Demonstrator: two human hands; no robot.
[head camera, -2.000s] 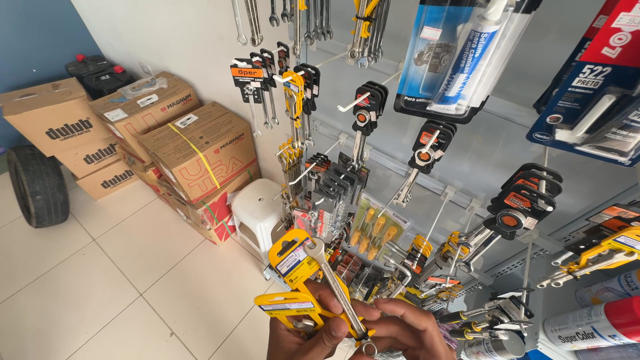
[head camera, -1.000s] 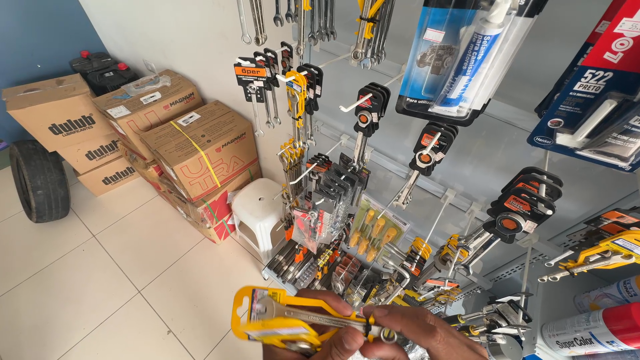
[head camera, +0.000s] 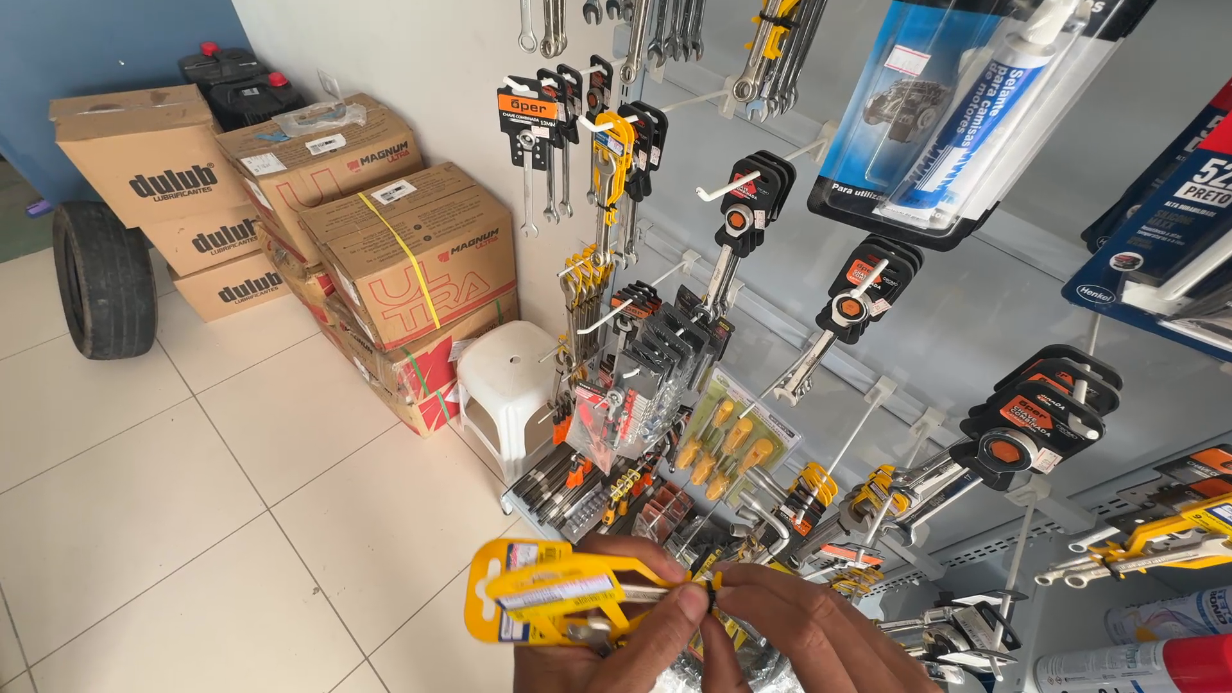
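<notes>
My left hand (head camera: 626, 640) is closed around combination wrenches in yellow plastic hanger holders (head camera: 549, 592) at the lower middle. The holders point left, and part of a metal shank shows between them and my fingers. My right hand (head camera: 808, 626) pinches the other end of the bundle, where a small black band (head camera: 711, 595) shows between the fingertips of both hands. The wrenches' far ends are hidden by my fingers.
Carded wrenches (head camera: 1030, 433) hang on hooks of a grey wall panel. A yellow-handled tool set (head camera: 727, 448) hangs lower. Left stand a white plastic stool (head camera: 505, 385), cardboard boxes (head camera: 414, 250) and a tire (head camera: 104, 279). Spray cans (head camera: 1126, 666) stand at the lower right.
The wrench bundle has turned from slanting to nearly level, with its holders toward the left. My fingertips have come together around the black band.
</notes>
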